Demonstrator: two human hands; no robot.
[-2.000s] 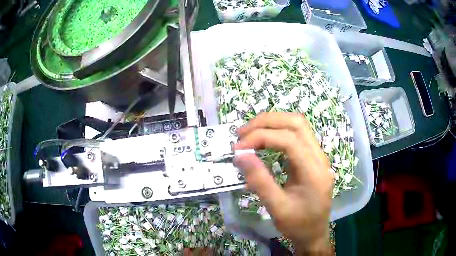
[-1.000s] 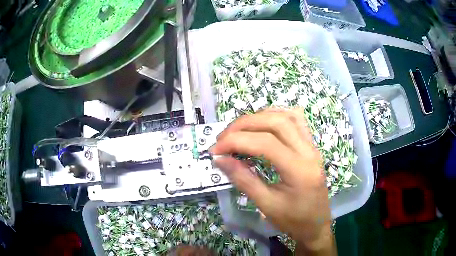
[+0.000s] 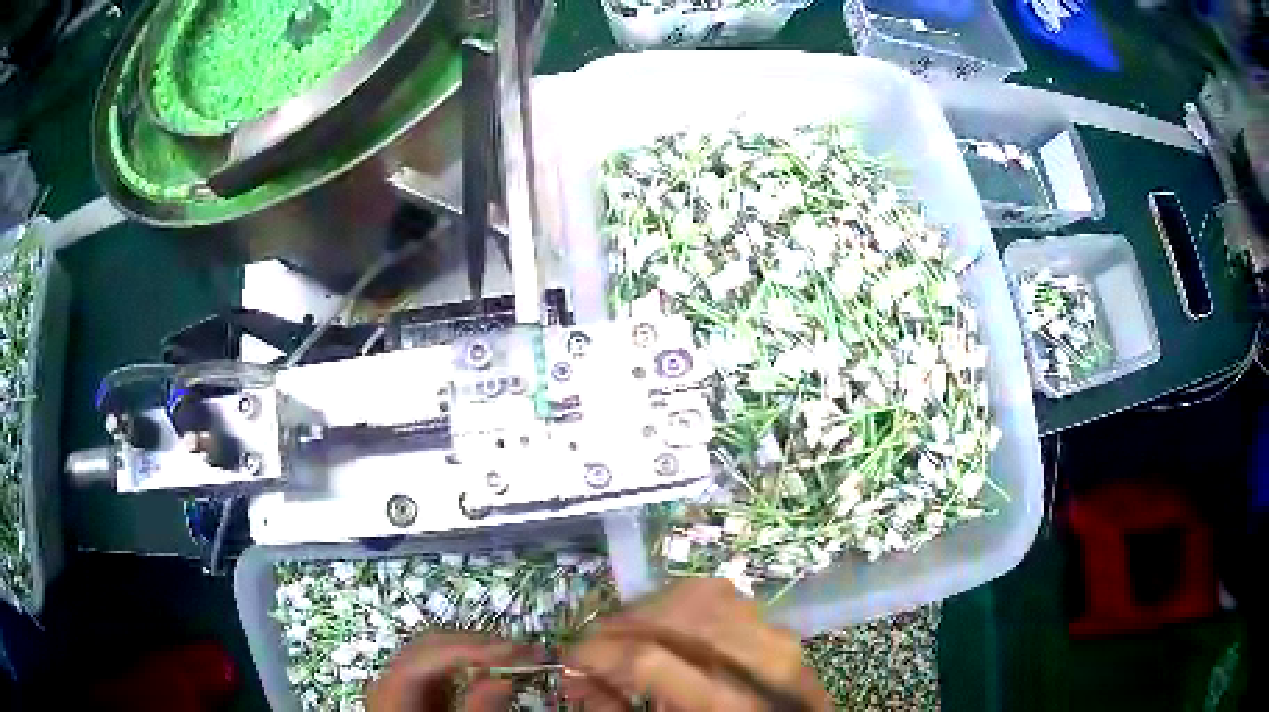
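My left hand (image 3: 452, 670) and my right hand (image 3: 685, 648) meet at the bottom edge over the lower translucent bin (image 3: 253, 612), both partly cut off. Their fingertips close on a thin pale workpiece (image 3: 529, 669) between them; it is blurred and its ends are hidden. The silver assembly fixture (image 3: 557, 452) lies above the hands, with no hand at its right end. A green stem (image 3: 541, 378) shows at the foot of its feed track (image 3: 516, 195). The large translucent bin (image 3: 1023, 515) right of the fixture is heaped with white-and-green workpieces (image 3: 821, 334).
The vibratory bowl feeder (image 3: 313, 160) stands upper left. The pneumatic cylinder (image 3: 202, 442) with thin hoses is at the fixture's left end. Small clear boxes (image 3: 1144, 334) are at the upper right, beside a dark slim rectangle (image 3: 1182, 255). A long bin (image 3: 53, 417) lines the left edge. A red stool (image 3: 1141, 556) is lower right.
My right hand has left the fixture's right end and moved down and left to the bottom edge. My left hand, barely showing before, is now in view and meets it.
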